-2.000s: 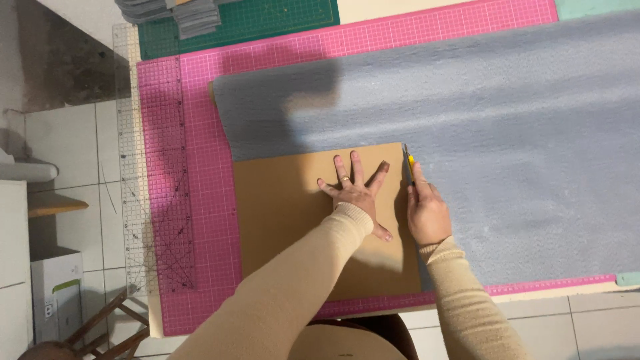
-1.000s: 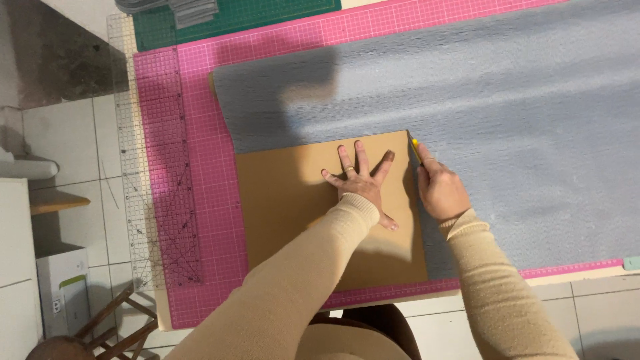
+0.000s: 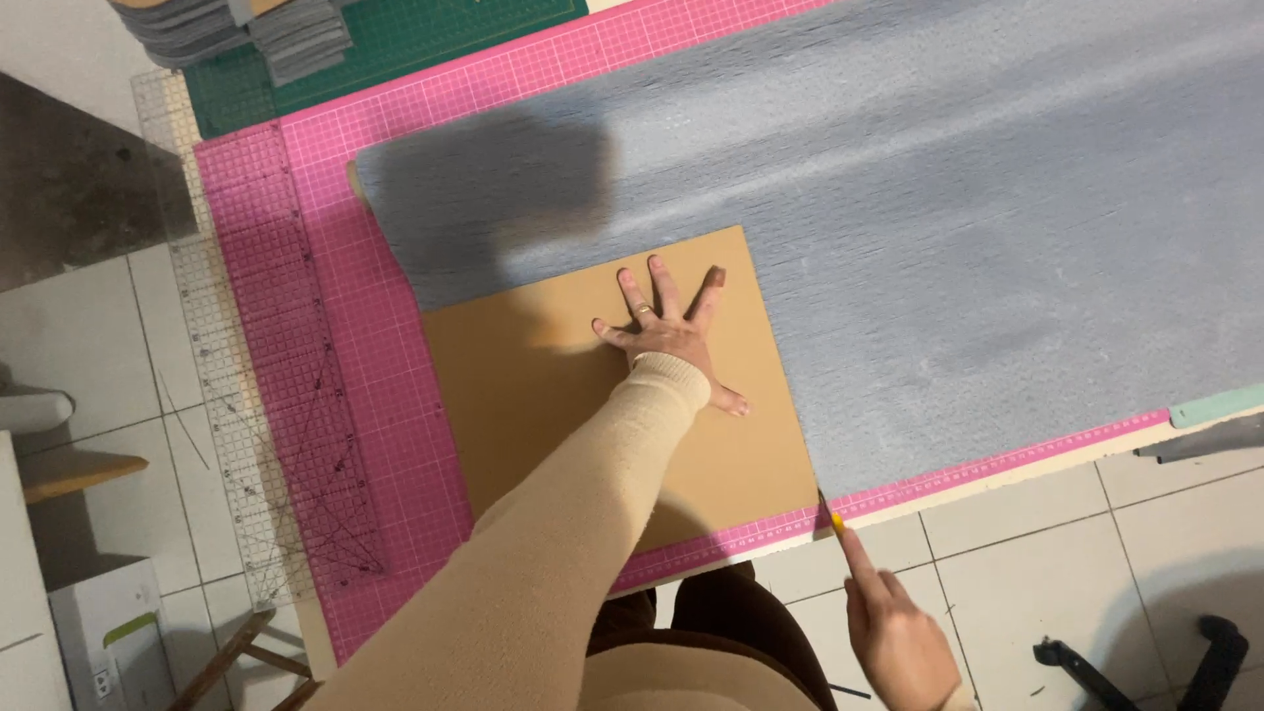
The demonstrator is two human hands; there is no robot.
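Note:
A tan rectangular cardboard sheet (image 3: 553,415) lies over blue-grey fabric (image 3: 938,227) on a pink gridded cutting mat (image 3: 365,336). My left hand (image 3: 676,341) presses flat on the sheet with its fingers spread, a ring on one of them. In my right hand (image 3: 894,632) is a yellow-and-black utility knife (image 3: 837,523), index finger stretched along it. The knife's tip is at the sheet's lower right corner, by the near edge of the mat.
A long clear ruler (image 3: 227,395) overlaps the mat's left edge. Stacked grey pieces (image 3: 296,39) rest on a green cutting mat (image 3: 434,49) at the top left. A wooden stool (image 3: 227,652) stands below the table's left corner.
My right hand has moved with the knife from the sheet's upper right corner down along its right edge to the lower right corner. My left hand remains spread on the sheet.

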